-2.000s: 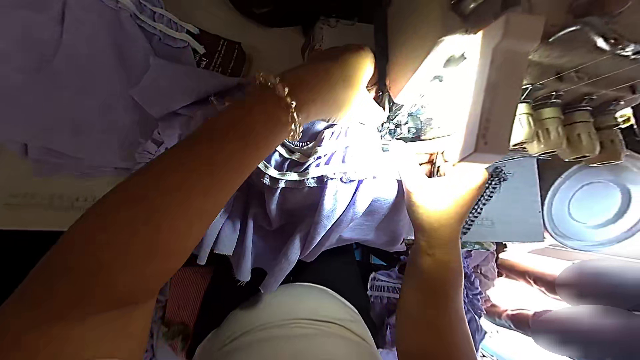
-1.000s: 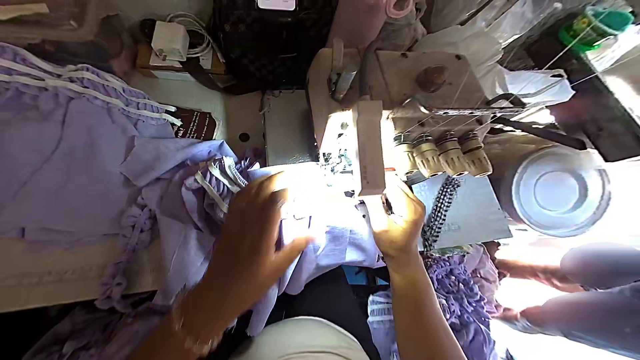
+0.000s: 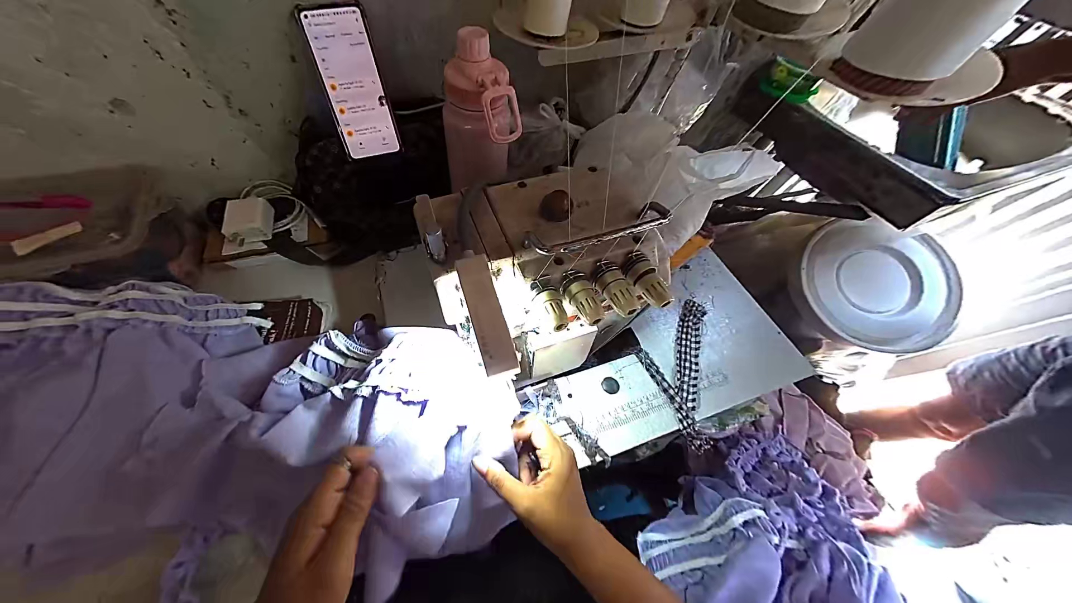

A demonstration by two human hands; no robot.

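Note:
A lavender garment [image 3: 419,452] with gathered fabric and white elastic bands lies up against the front of an overlock sewing machine [image 3: 553,218], its upper part washed out by the machine's lamp. My left hand [image 3: 331,523] pinches the cloth between thumb and fingers at its lower left. On the right, my right hand [image 3: 540,481] touches the cloth edge just below the machine's presser area; its thumb and forefinger are apart, and whether cloth lies between them is unclear. The needle and presser foot are hidden by glare and fabric.
More lavender cloth [image 3: 100,402] covers the left side. Checked strips [image 3: 688,352] lie on the metal plate [image 3: 737,335]. Finished-looking ruffled pieces [image 3: 754,519] pile at lower right, beside another person's hands [image 3: 900,469]. Behind are a pink bottle [image 3: 476,134], phone [image 3: 350,84] and thread cones [image 3: 930,38].
The view has swung up, bringing the bottle and thread cones in fully. My left hand has come away from the lamp-lit cloth by the machine towards the lower left. My right hand has moved down from the machine head.

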